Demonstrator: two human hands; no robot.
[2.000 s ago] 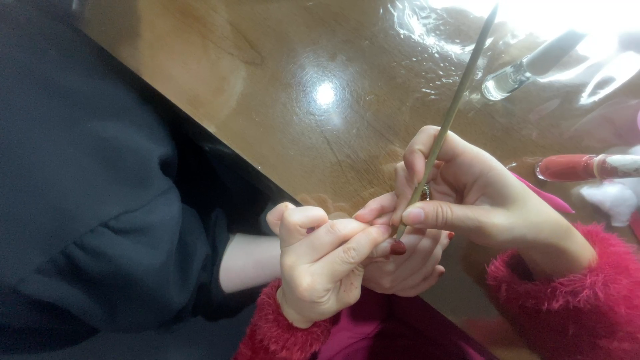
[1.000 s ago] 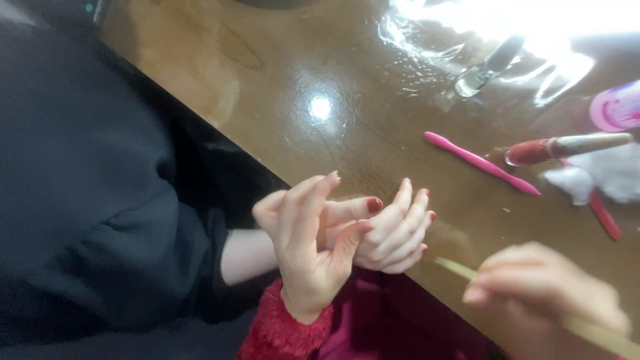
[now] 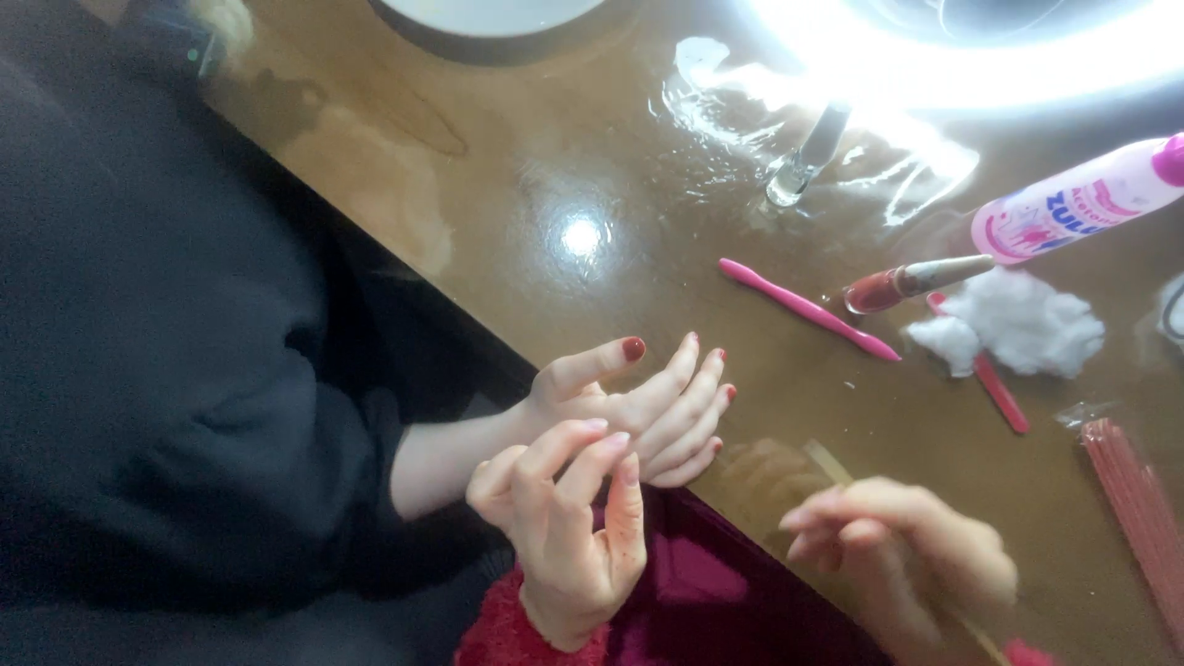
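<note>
Another person's hand (image 3: 657,412) with red nail polish rests at the table edge, palm partly up and fingers spread. My left hand (image 3: 569,527), in a fuzzy red sleeve, is raised just in front of that hand's wrist, fingers bent and apart, holding nothing. My right hand (image 3: 911,555) is at the lower right, somewhat blurred, with a thin wooden stick (image 3: 826,461) held in its fingers; the stick's tip points up and left, and its other end comes out below the hand.
On the brown table (image 3: 518,231) lie a pink plastic tool (image 3: 807,309), a red polish bottle (image 3: 874,290), cotton wool (image 3: 1027,319) over a red stick (image 3: 1001,393), a clear polish bottle (image 3: 795,171), a pink-capped acetone bottle (image 3: 1064,203) and packed red sticks (image 3: 1133,509). A white bowl (image 3: 495,14) stands at the top.
My right hand with the stick has moved away from the other person's fingers to the lower right. My left hand has let go of that person's hand, which now lies spread.
</note>
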